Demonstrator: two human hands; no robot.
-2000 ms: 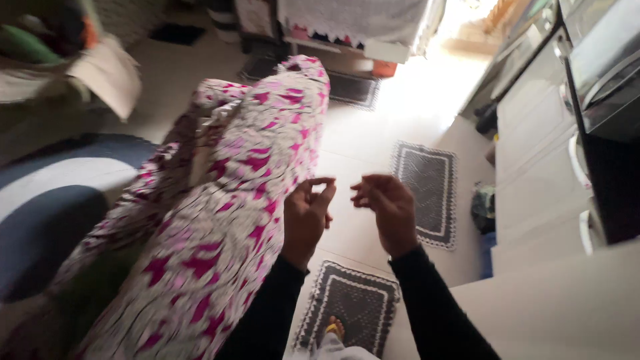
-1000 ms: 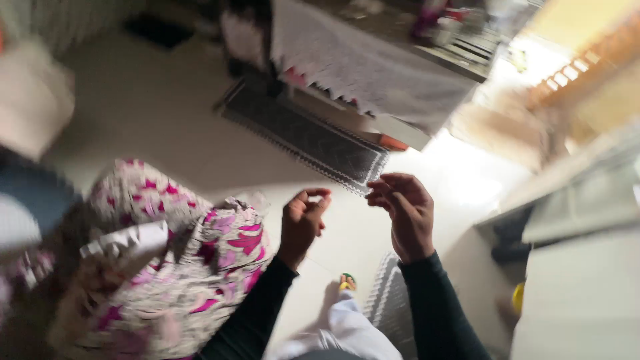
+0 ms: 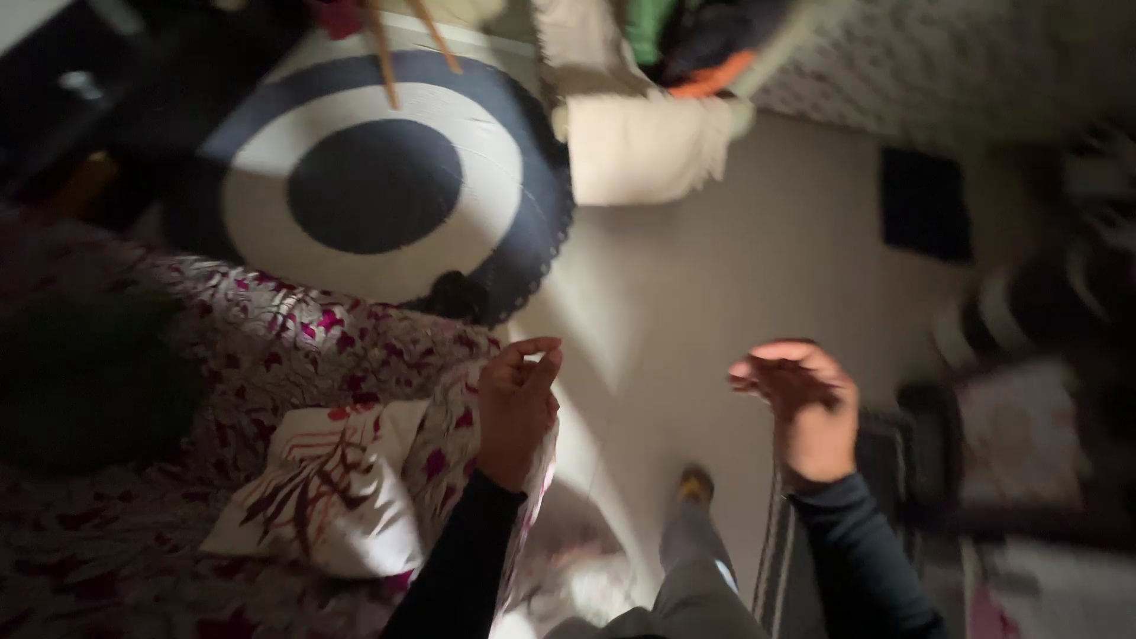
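Note:
My left hand (image 3: 517,408) is raised near the lower middle of the head view, thumb and index fingertips close together, with nothing seen between them. It hangs over the edge of a sofa or bed cover with a magenta leaf pattern (image 3: 355,342). A white cushion with a dark and red plant print (image 3: 333,488) lies on that cover, left of this hand. Over the tiled floor (image 3: 674,293), my right hand (image 3: 803,404) is held up with curled fingers, slightly blurred, and no object shows in it.
A round dark and white rug (image 3: 373,186) lies at the upper left. Beige fringed cloth (image 3: 648,146) hangs beside it at the top. A small dark mat (image 3: 926,204) is at the right, and a long dark rug (image 3: 874,532) runs beside my right arm.
The view has swung far to the left, bringing the round rug and the printed cushion into clear sight. My hands are farther apart than before.

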